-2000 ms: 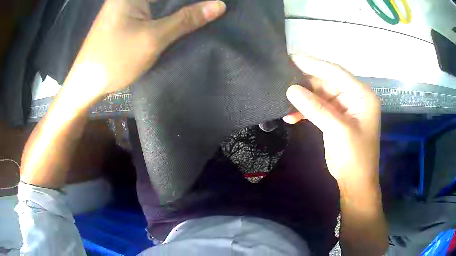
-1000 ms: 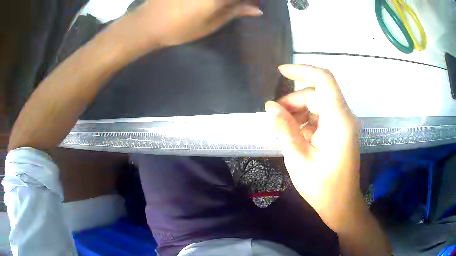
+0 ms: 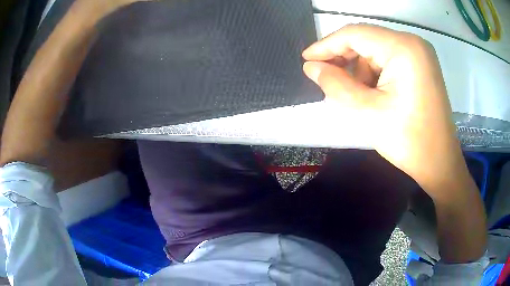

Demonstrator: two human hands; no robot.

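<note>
A dark grey, finely ribbed fabric panel [image 3: 207, 61] lies over the left and middle of the white table, its near edge slanting across the front rim. My right hand [image 3: 386, 78] is at the panel's right edge, with thumb and index fingertips close together on the fabric there. My left hand [image 3: 109, 4] is at the top left over the panel, mostly cut off by the picture's top edge. Its fingers are out of the picture.
Green and yellow scissor handles [image 3: 475, 19] lie at the top right on the white table [image 3: 470, 72]. A pale measuring tape [image 3: 483, 129] runs along the front edge. My lap [image 3: 201, 195] and a blue plastic crate or stool [image 3: 120, 234] are below.
The panel hung over the table edge, then lay farther back, and now reaches the front edge again. My right hand has moved up and right to its edge. My left hand has moved up-left.
</note>
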